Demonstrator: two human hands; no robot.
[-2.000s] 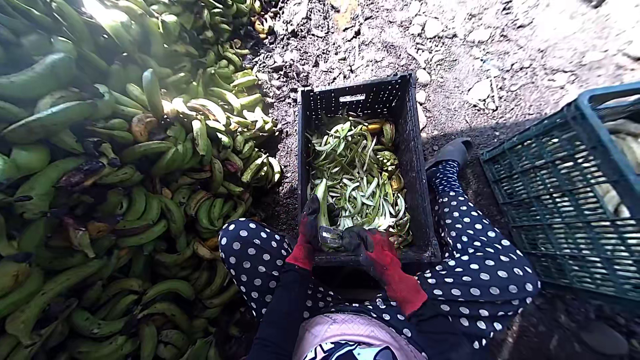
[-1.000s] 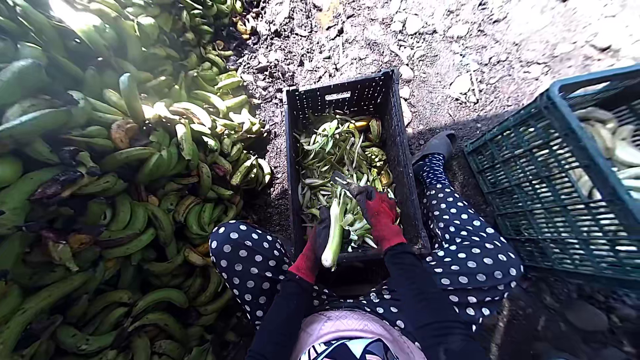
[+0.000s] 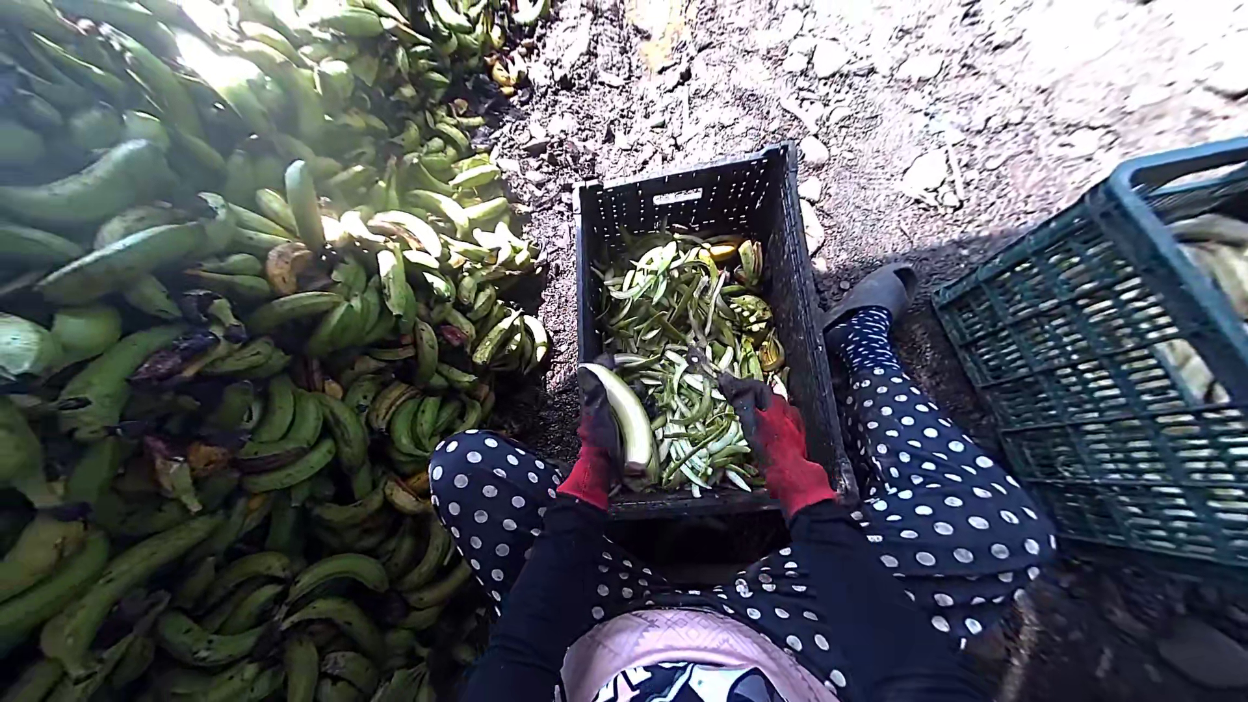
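My left hand (image 3: pixel 597 434), in a red and black glove, holds a pale, mostly peeled plantain (image 3: pixel 627 419) over the near left corner of a black plastic crate (image 3: pixel 816 361). Green peel strips (image 3: pixel 682 341) fill much of that crate, with some yellowish pieces along its right side. My right hand (image 3: pixel 775 429), gloved alike, is above the peels at the crate's right, its fingers closed around a small tool (image 3: pixel 704 363), seemingly a knife, which points up and to the left. The tool's blade is hard to make out against the peels.
A large heap of green plantains (image 3: pixel 283 409) covers the left side. On the right stands a dark green plastic crate (image 3: pixel 1082 361) holding pale peeled plantains (image 3: pixel 1224 263). My legs flank the black crate, with a grey shoe (image 3: pixel 873 292) beside it. Stony soil (image 3: pixel 682 97) lies beyond.
My hands have moved apart from each other over the black crate. The plantain in my left hand now shows a long pale side; two seconds ago it looked greener and was partly hidden.
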